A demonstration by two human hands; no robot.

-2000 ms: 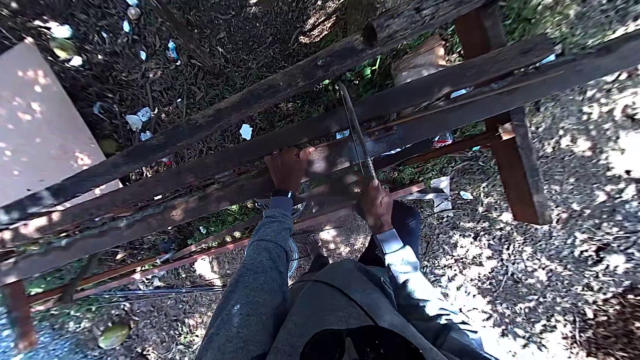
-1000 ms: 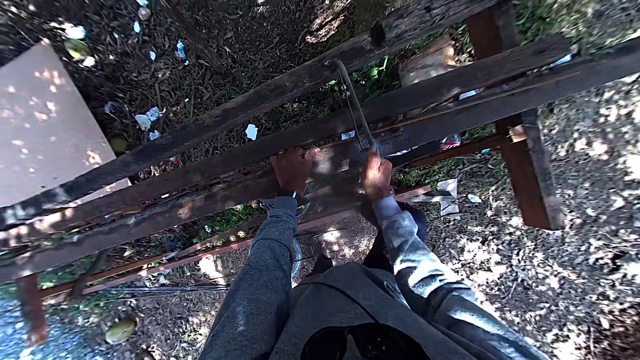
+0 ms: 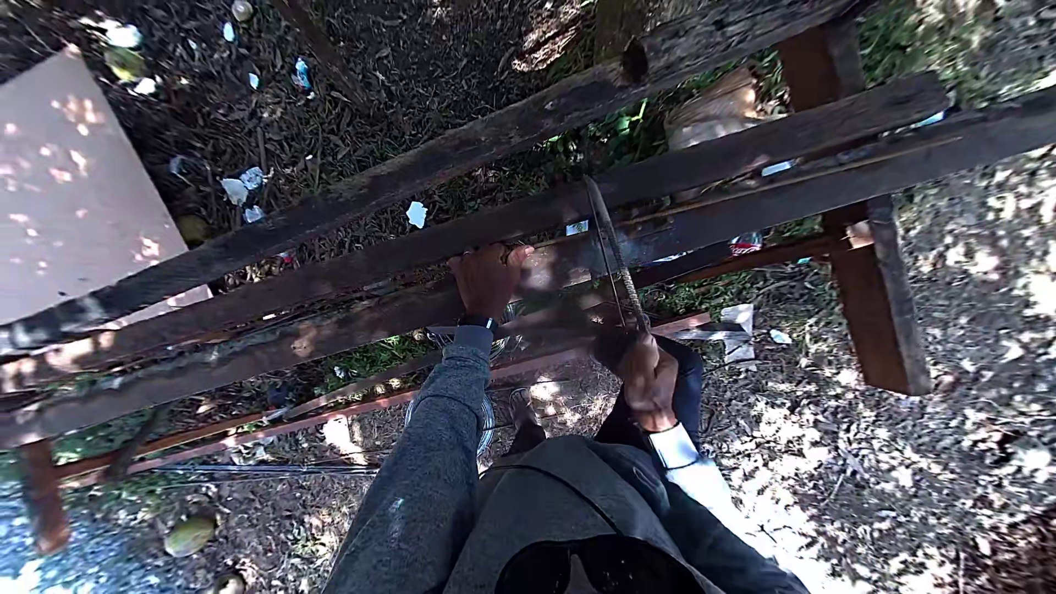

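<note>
A hacksaw lies across the front wooden plank, its frame pointing away from me. My right hand is closed on its handle, just on my side of the planks. To the left of the saw, my left hand rests on the planks, fingers curled over what may be a thin rod or strip; its grip is not plain. A narrow metal piece seems to lie under the blade, but blur and shade hide its shape. Beyond both hands run a middle plank and a weathered far beam.
Brown timber legs stand at the right. A pale board leans at the far left. Coiled wire and long reddish bars lie below the planks. Leaves, litter and a green coconut are on the ground.
My right hand and the hacksaw moved away from me, then back toward my body. My left hand has stayed at the same place on the planks.
</note>
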